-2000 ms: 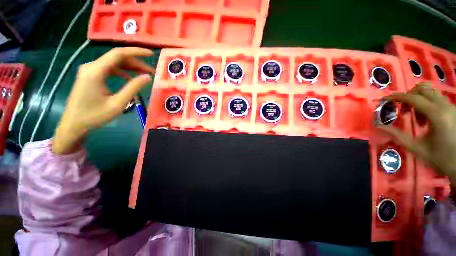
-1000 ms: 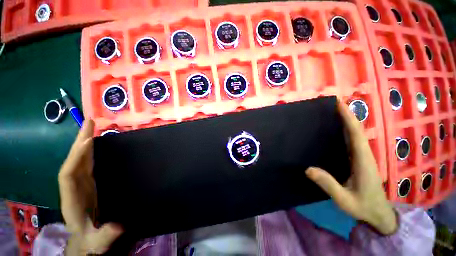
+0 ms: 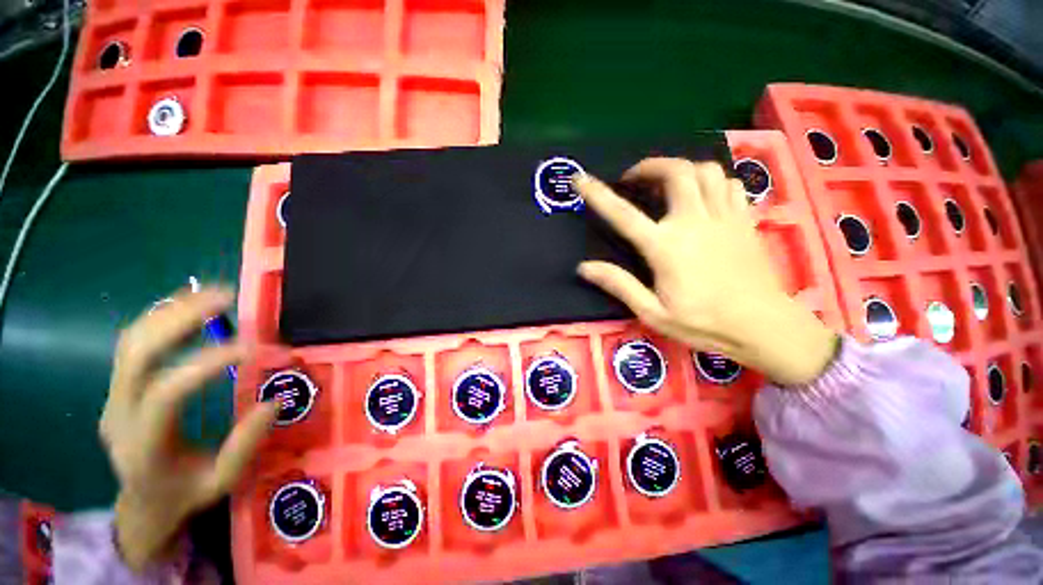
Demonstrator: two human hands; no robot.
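Observation:
A lit smartwatch unit (image 3: 556, 183) with a silver rim lies on the upper right part of the black pad (image 3: 423, 246). The pad covers the far part of the salmon-red main foam tray (image 3: 520, 432). My right hand (image 3: 715, 257) is over the pad's right end, fingers apart, its index fingertip at the right rim of that watch. My left hand (image 3: 177, 423) is open and blurred at the tray's left edge, one fingertip close to a lit watch (image 3: 286, 397) in its pocket. Two near rows of pockets hold lit watches; one dark-cased watch (image 3: 741, 459) is beside my right sleeve.
Another foam tray (image 3: 500, 74) with a few watches is at the top left. A foam tray (image 3: 841, 183) full of watches is at the right. A blue pen (image 3: 220, 329) lies on the green surface behind my left hand. A pale cable (image 3: 32, 211) runs at far left.
The black pad has moved from the near part of the main tray to its far part, uncovering the near rows. The watch is still on it. Both hands have let go of the pad.

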